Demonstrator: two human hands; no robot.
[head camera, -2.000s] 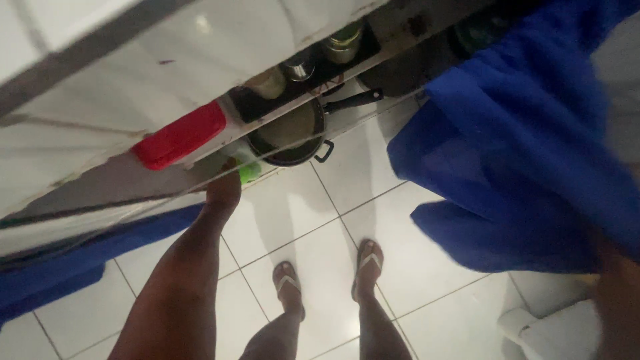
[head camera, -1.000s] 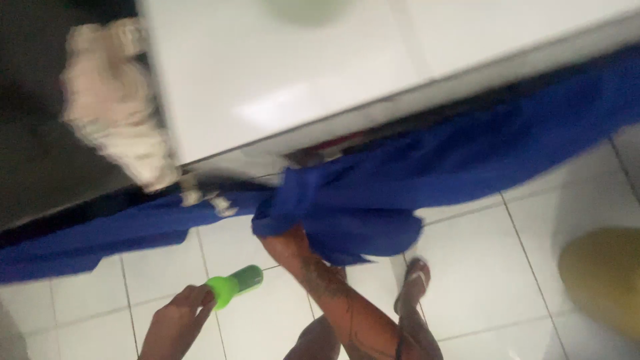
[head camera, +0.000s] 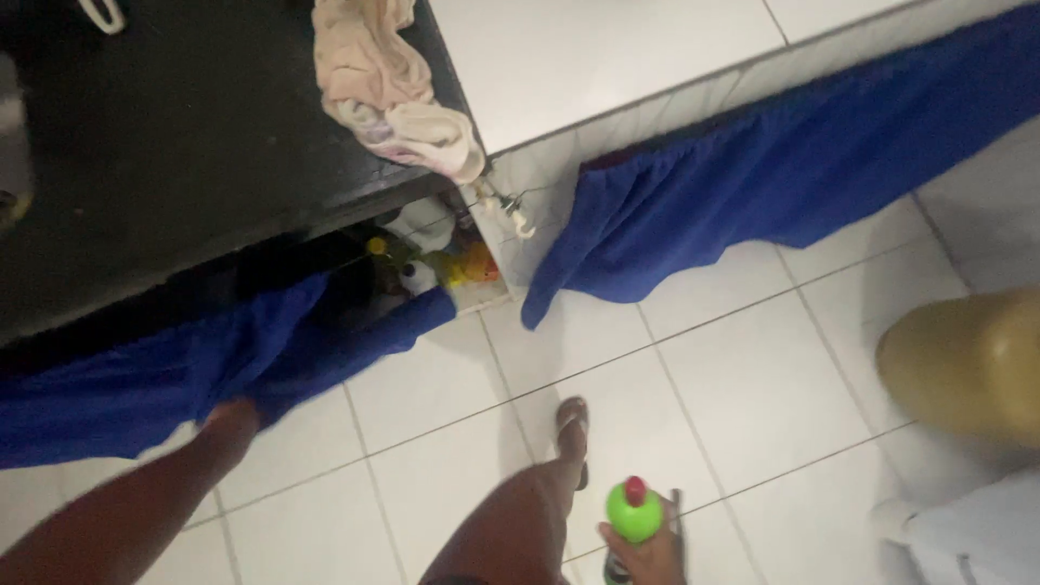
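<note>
My left hand grips the lower edge of a blue cloth curtain under the dark counter, holding it aside. Behind the curtain, bottles and containers show on the floor of the cupboard space, partly hidden. At the bottom, my right hand is closed around a bright green bottle with a red cap. A second blue curtain hangs from a string under the white tiled counter, away from both hands.
A crumpled pale cloth lies at the corner of the black countertop, beside the white tiled counter. A yellowish rounded object stands at the right on the white tiled floor. A foot in a flip-flop is below.
My left hand now holds the left curtain open. A second ago my right hand was at the right curtain, and the green bottle was in my left hand; it is now in my right.
</note>
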